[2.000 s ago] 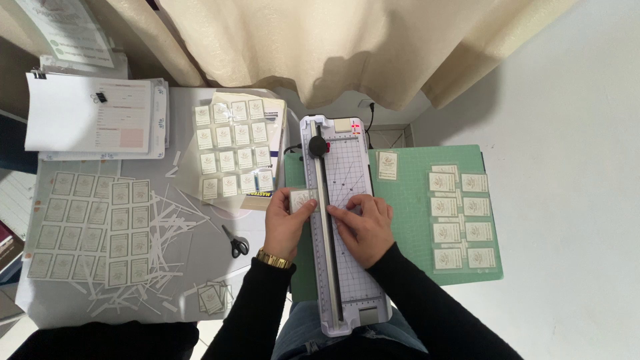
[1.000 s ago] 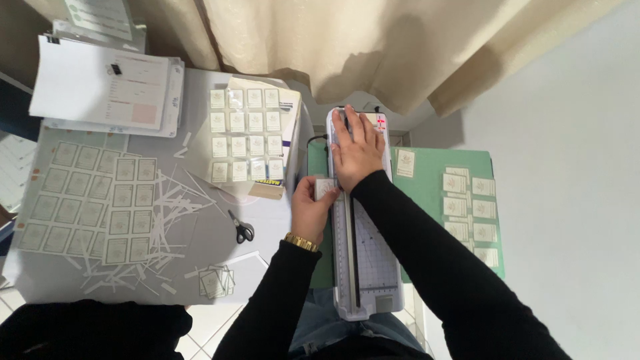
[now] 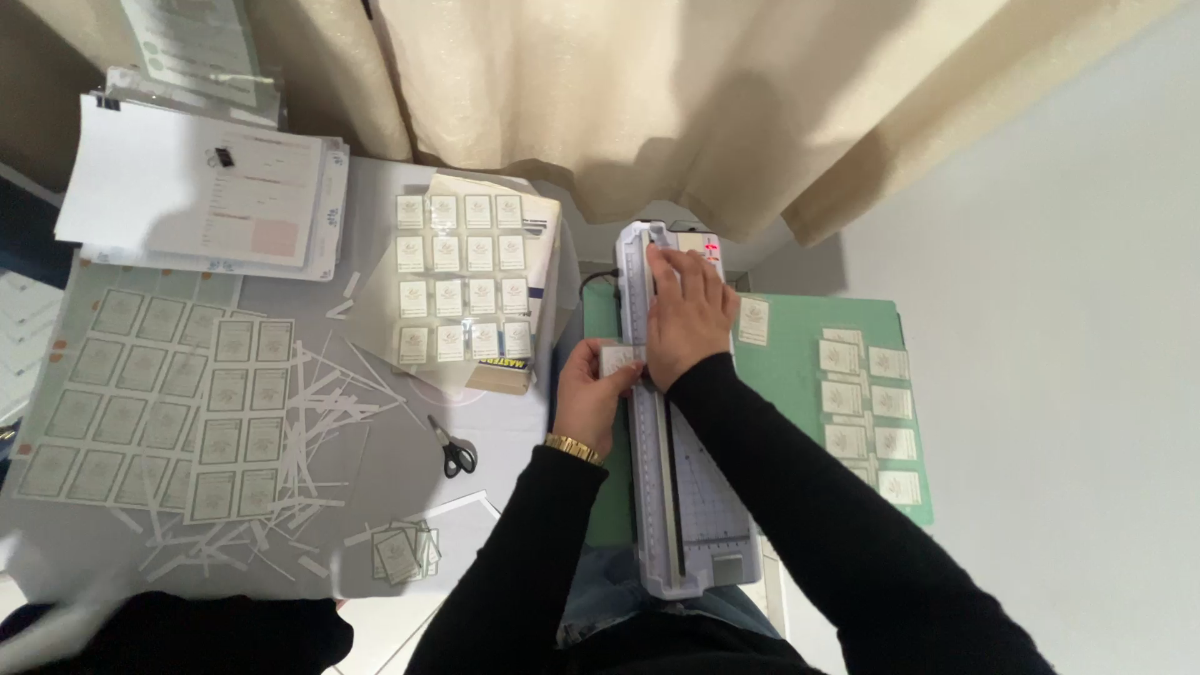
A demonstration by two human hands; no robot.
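Note:
A white paper trimmer (image 3: 717, 506) with a ruled bed and a long cutting rail lies lengthwise before me. My left hand (image 3: 591, 386) pinches a small laminated card (image 3: 616, 360) between thumb and fingers at the trimmer's left edge. My right hand (image 3: 691, 314) lies over the upper rail, fingers pointing away from me; the black cutter knob is hidden, probably beneath it. One laminated card (image 3: 754, 321) rests on the green mat (image 3: 792, 450) just right of the trimmer.
Rows of laminated cards (image 3: 839, 398) lie on the mat's right part. On the grey table are a card sheet (image 3: 464, 278) on a box, black-handled scissors (image 3: 458, 458), printed card sheets (image 3: 225, 441), paper strips (image 3: 309, 422), a small card pile (image 3: 398, 553) and a paper stack (image 3: 187, 187). A curtain hangs behind.
My right hand has moved from the trimmer's middle, beside the rail, up onto its upper part, where the black knob showed before. My left hand still holds the card at the left edge.

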